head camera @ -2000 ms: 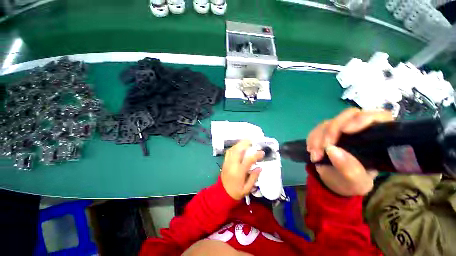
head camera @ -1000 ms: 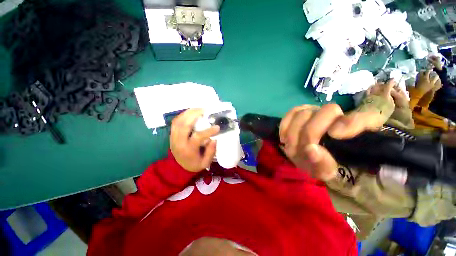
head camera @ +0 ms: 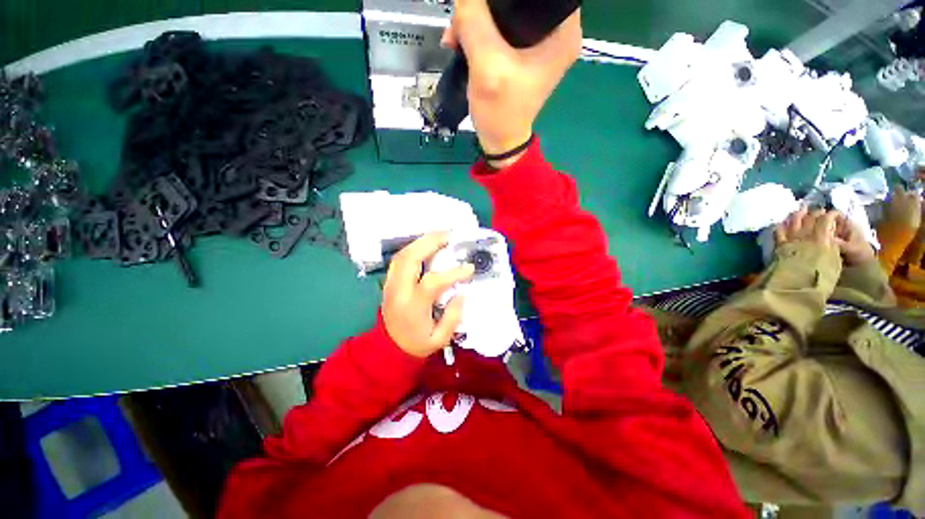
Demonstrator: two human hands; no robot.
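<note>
My left hand (head camera: 418, 294) holds a white camera housing (head camera: 489, 312) near the bench edge, its round dark lens facing up. A longer white block (head camera: 390, 218) lies on the bench beside it, just behind my left hand. My right hand (head camera: 505, 86) is gripped around the black electric screwdriver (head camera: 532, 15), which is cut off by the top edge of the picture. The screwdriver's front end is at the front pick-up point of the silver-grey screw feeder (head camera: 393, 66). The tip and any screw are too small to tell.
A heap of black plates (head camera: 238, 132) lies left of the feeder, with a black pen-like tool (head camera: 174, 241) on its near edge. Glinting small modules (head camera: 30, 203) lie far left. Part-assembled white cameras (head camera: 710, 112) are piled at right. Another person's hands (head camera: 816, 231) work at far right.
My right hand has moved the screwdriver from beside the housing up and forward to the screw feeder. My left hand still holds the housing. The camera view has shifted.
</note>
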